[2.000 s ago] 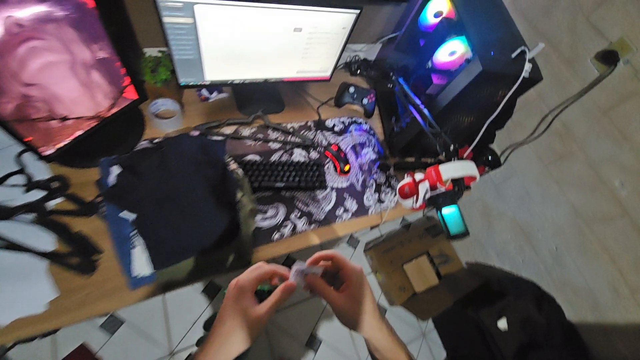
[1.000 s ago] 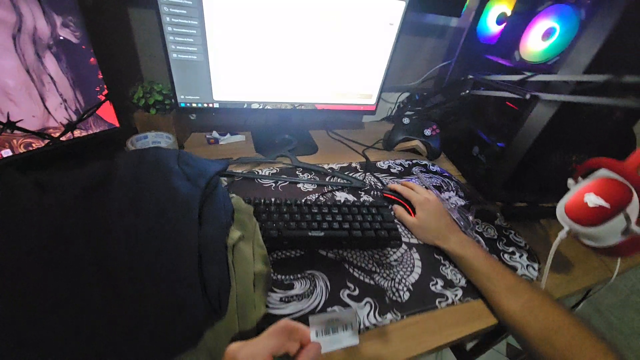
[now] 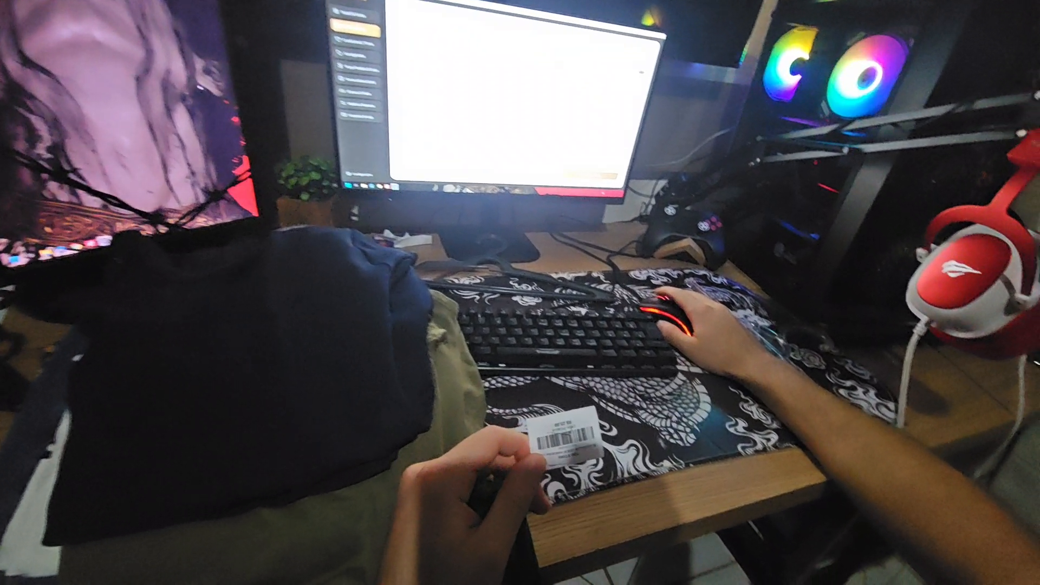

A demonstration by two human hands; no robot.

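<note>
Between thumb and fingers, my left hand [image 3: 479,487] pinches a white barcode label [image 3: 566,439] over the front edge of the desk. My right hand [image 3: 707,329] rests on a black computer mouse [image 3: 668,315] with red lights, on a black and white patterned desk mat [image 3: 585,398]. A black keyboard [image 3: 569,341] lies just left of the mouse. Behind it stands a monitor [image 3: 520,97] with a mostly white window lit up. Dark folded clothes [image 3: 260,374] lie on an olive green garment [image 3: 459,349] to the left of my left hand.
A red and white headset [image 3: 963,276] hangs at the right beside a computer case [image 3: 869,162] with lit fans. A game controller [image 3: 686,236] sits behind the mat. A second screen [image 3: 122,106] and a small green plant [image 3: 306,177] stand at the back left. The wooden desk edge [image 3: 682,512] runs along the front.
Two seconds ago both hands were together in front of the desk, around a small whitish thing. Since then my right hand has moved onto the mouse. The view has come closer to the desk.
</note>
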